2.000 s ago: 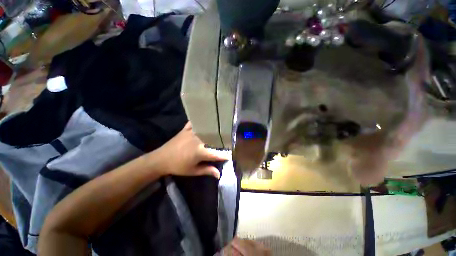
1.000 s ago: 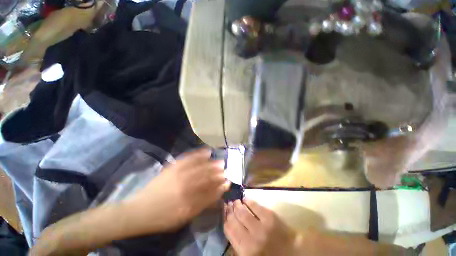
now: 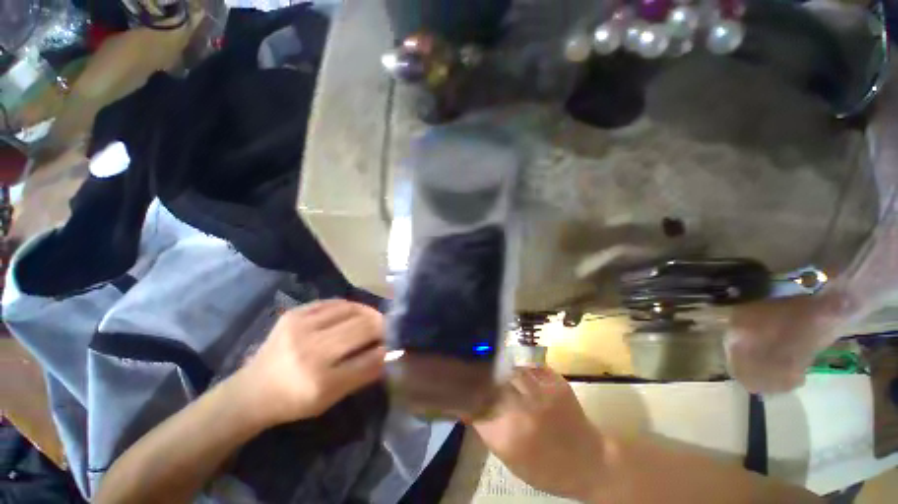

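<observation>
The black and grey garment lies heaped left of the needle area and runs under both hands. A white rounded piece lies on its black part. My left hand has its fingers pinched on the dark cloth at the left of the machine head. My right hand is in front of the needle area; its fingertips are partly hidden behind the shiny metal part that looms near the camera. What the right fingers hold cannot be told. The needle and presser foot are hidden.
The cream machine head fills the upper middle and right, with pearl beads on top and a tension dial on its front. A black strap crosses the bed at right. Green snips lie beyond. Cluttered brown tabletop at upper left.
The view has shifted closer to the machine head. My left hand has moved left from the needle area. My right hand, low in the frame earlier, has come up beside the needle area.
</observation>
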